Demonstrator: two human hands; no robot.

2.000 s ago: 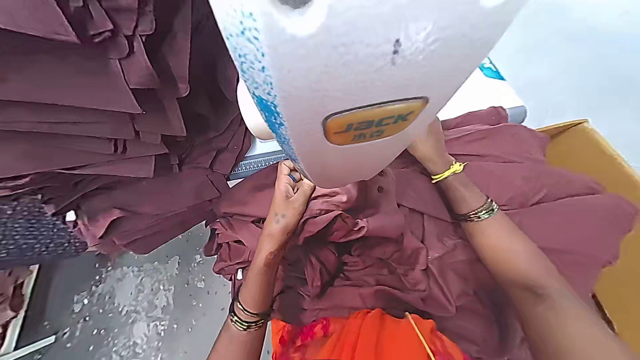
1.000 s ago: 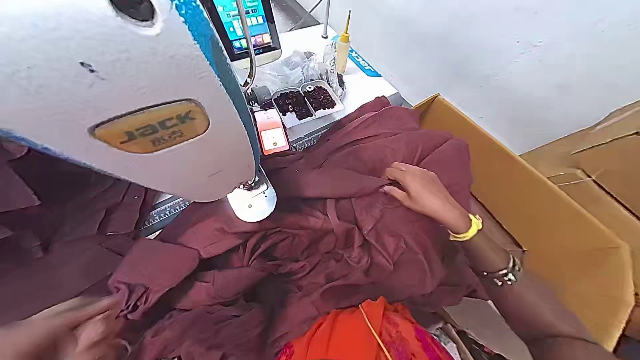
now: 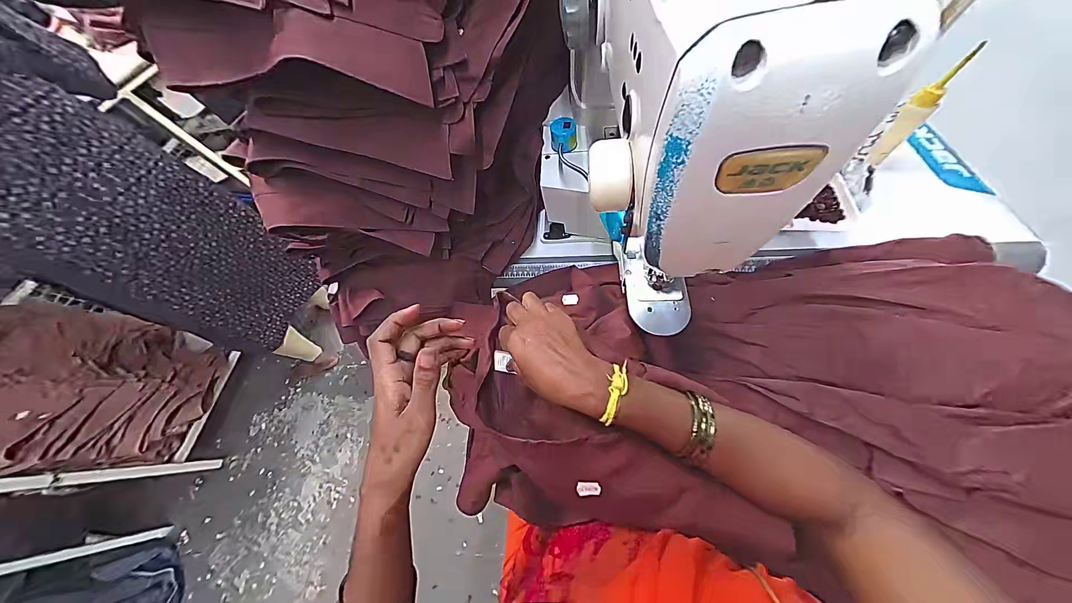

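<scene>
Maroon cloth (image 3: pixel 821 352) lies spread below and right of the head of a white Jack button-sewing or similar industrial machine (image 3: pixel 754 126). My right hand (image 3: pixel 548 347) is closed on a bunched edge of this cloth, left of the machine's rounded metal work arm (image 3: pixel 659 306). Just left of it, my left hand (image 3: pixel 412 360) is raised, palm up and fingers curled, near the cloth's edge; whether its fingertips pinch anything is not clear. Small white stickers (image 3: pixel 589 488) are on the cloth.
A tall stack of maroon cut pieces (image 3: pixel 360 159) stands left of the machine. Behind the machine head are a tray of dark buttons (image 3: pixel 825 208) and a yellow-tipped bottle (image 3: pixel 913 113). Dark patterned fabric (image 3: pixel 142 193) hangs at left, above a rack of maroon pieces (image 3: pixel 100 385).
My right hand has gone from the cloth right of the machine head to the cloth left of it. The view has swung left. My left hand no longer grips the bunched cloth as before.
</scene>
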